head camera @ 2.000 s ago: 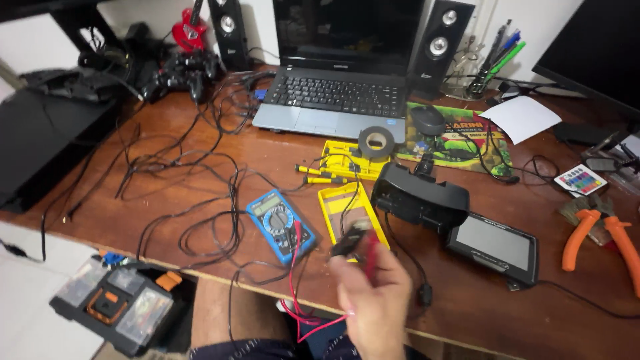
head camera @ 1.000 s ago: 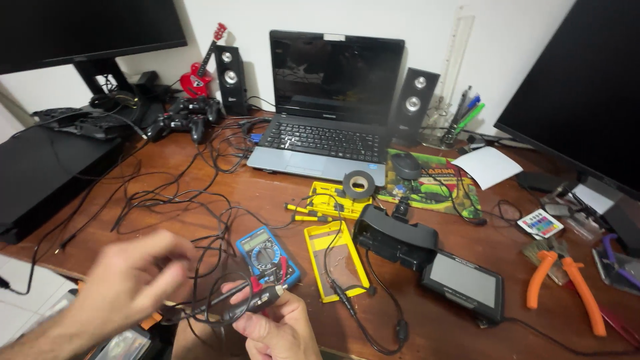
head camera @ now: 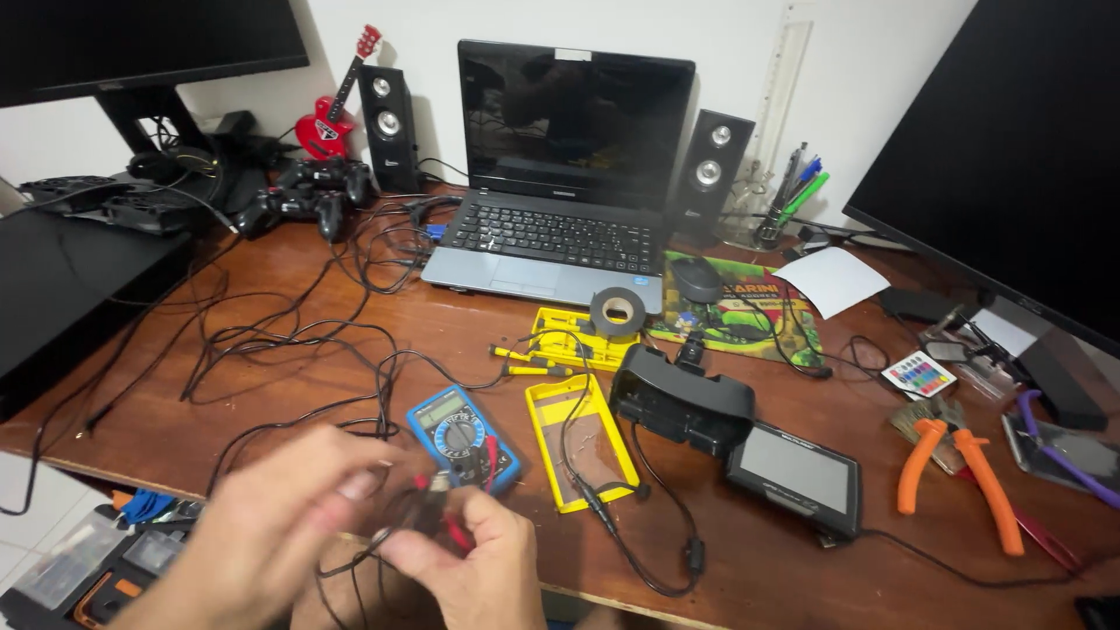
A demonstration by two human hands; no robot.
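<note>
My right hand, low in the view, grips a dark connector with a metal end and black cable. A red probe lead passes by its fingers. My left hand is blurred, its fingers bent just left of that connector; whether they hold the cable is hard to tell. Just beyond the hands, a blue digital multimeter with red and black leads plugged in lies on the wooden desk. To its right lie a yellow plastic frame and a black cable with an inline part.
A laptop, a yellow screwdriver case and black tape roll stand behind. Rightward are a black holder, a GPS unit and orange-handled pliers. Tangled cables spread left; an organizer box sits below the desk.
Two seconds ago only my right hand showed, in front of the yellow frame; it has moved left to before the multimeter. My left hand has come in and is now closer to the held connector.
</note>
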